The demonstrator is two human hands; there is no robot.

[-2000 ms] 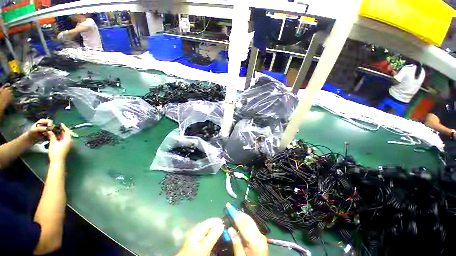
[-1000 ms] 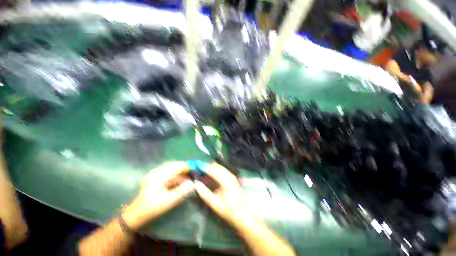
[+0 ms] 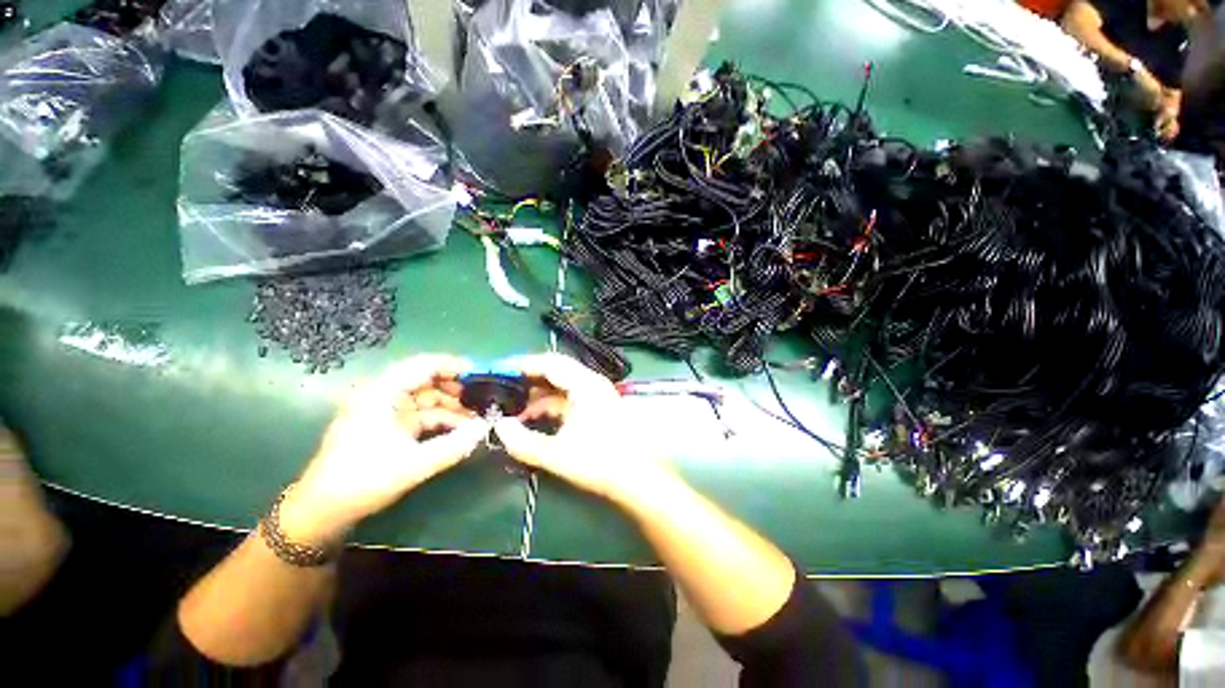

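My left hand (image 3: 410,423) and my right hand (image 3: 564,417) meet near the bench's front edge. Between their fingertips they hold a small dark rounded part, seemingly a black plastic housing (image 3: 494,394). Light blue covers show on the fingertips above it. Both thumbs press at its lower side, where small pale or silvery bits show; their exact kind cannot be told. Fingers hide the housing's sides. A thin black-and-white striped strand (image 3: 528,518) runs below the hands to the bench edge.
Small grey-black blocks (image 3: 323,317) lie loose behind my left hand. Open clear bags (image 3: 222,242) hold black parts. White-handled pliers (image 3: 504,273) lie behind my hands. Red-handled pliers (image 3: 672,390) lie beside my right hand. A large cable heap (image 3: 1061,309) fills the right. Other people's arms show at both sides.
The view has turned down and to the right. Both hands now show fully with the forearms, still together around the dark part. The blur of a second ago is gone.
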